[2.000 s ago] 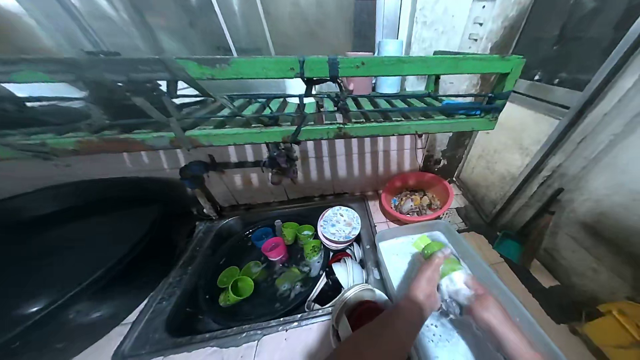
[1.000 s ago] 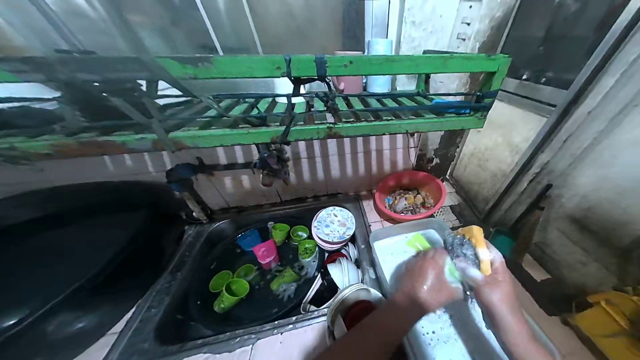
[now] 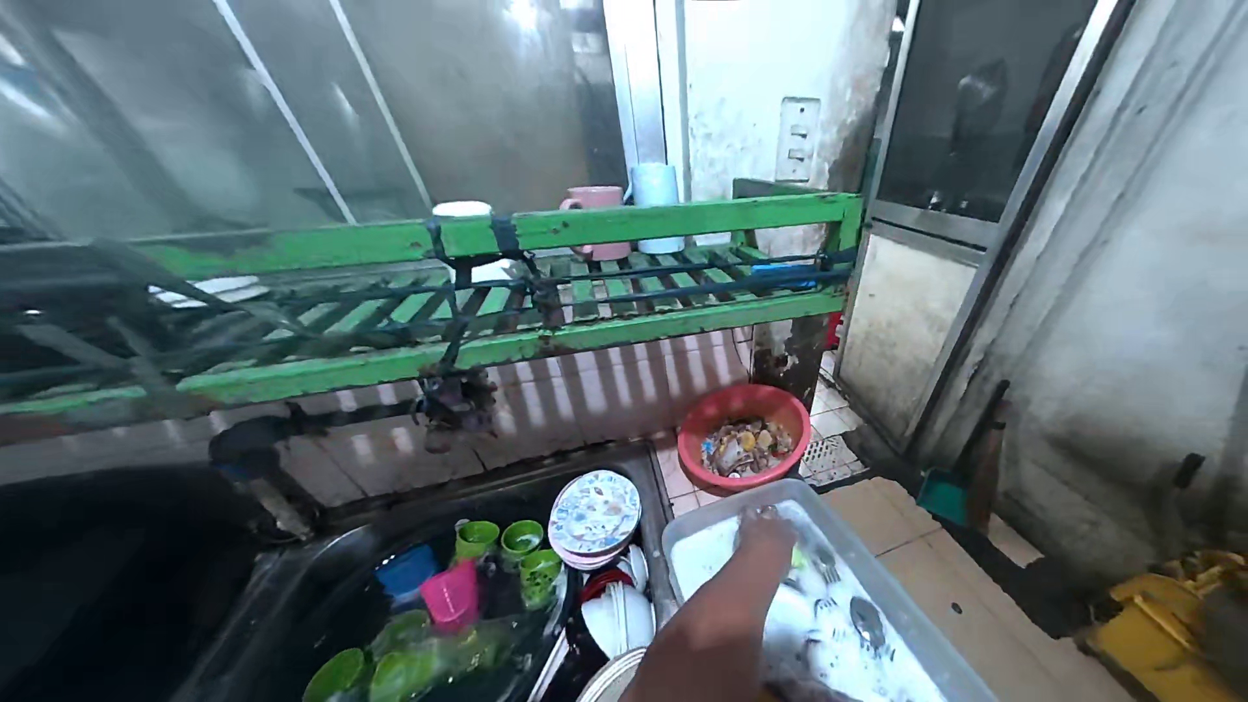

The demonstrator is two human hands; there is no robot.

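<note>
My left hand [image 3: 765, 534] reaches into the far left part of a translucent plastic tub [image 3: 887, 575] of white suds. Its fingers are bent down near the rim, and what they touch is hidden. Beside it in the foam are a small yellow-green item, what looks like a fork [image 3: 829, 567] and a dark oval metal item [image 3: 866, 621]. A brownish shape at the bottom edge may be part of my right hand; its fingers are not discernible. Left of the tub, the sink holds stacked patterned plates [image 3: 595, 512], white bowls [image 3: 621, 619], a pink cup [image 3: 451, 595], a blue cup [image 3: 407, 572] and several green cups [image 3: 477, 539].
A red basin [image 3: 746, 392] of food scraps stands beyond the tub. A green slatted rack [image 3: 604, 327] with mugs [image 3: 655, 185] spans above the sink. A tap [image 3: 268, 497] is at the sink's back left. A teal dustpan [image 3: 943, 497] and a yellow object [image 3: 1150, 624] lie right.
The yellow item and grey scrubber that were at my hands a second ago no longer show there. My left hand has moved to the tub's far left part, and my right has left the middle. The view has shifted.
</note>
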